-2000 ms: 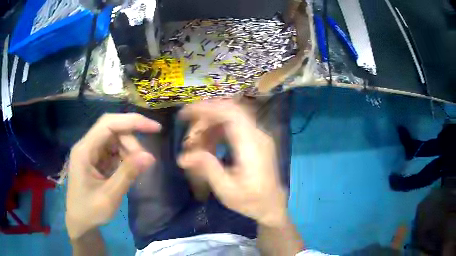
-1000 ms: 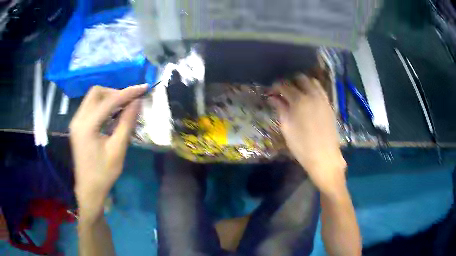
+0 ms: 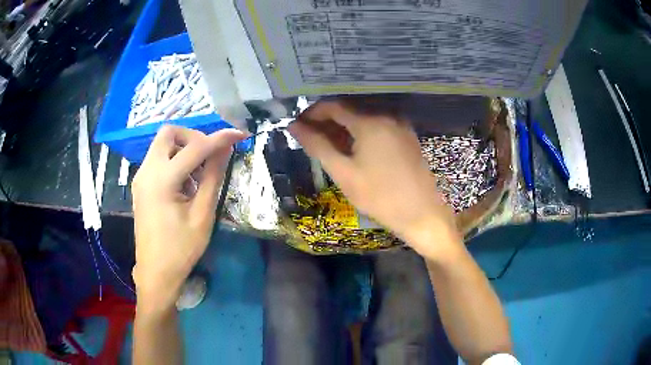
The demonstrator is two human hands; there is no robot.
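My left hand (image 3: pixel 182 192) is at the left of the crimping machine (image 3: pixel 421 50) and pinches a thin dark lead wire (image 3: pixel 258 132) between thumb and index finger. The wire runs right to the machine's working head (image 3: pixel 282 114). My right hand (image 3: pixel 371 164) has its fingertips at that head, over the parts tray (image 3: pixel 503 171); whether they hold a piece is too small to tell. Silver terminals (image 3: pixel 460 171) lie heaped in the tray, with yellow pieces (image 3: pixel 325 214) at its left front.
A blue plastic bin (image 3: pixel 118 135) with short white sleeves (image 3: pixel 171 89) stands left of the machine. A white strip (image 3: pixel 88 171) with leads lies at the left edge. A blue-handled tool (image 3: pixel 549 150) and another white strip (image 3: pixel 569 128) lie right of the tray. A red stool-like frame (image 3: pixel 107 321) is below.
The view has shifted, showing more of the machine. My right hand has moved from over the tray's terminals to the working head. My left hand has brought the wire there too.
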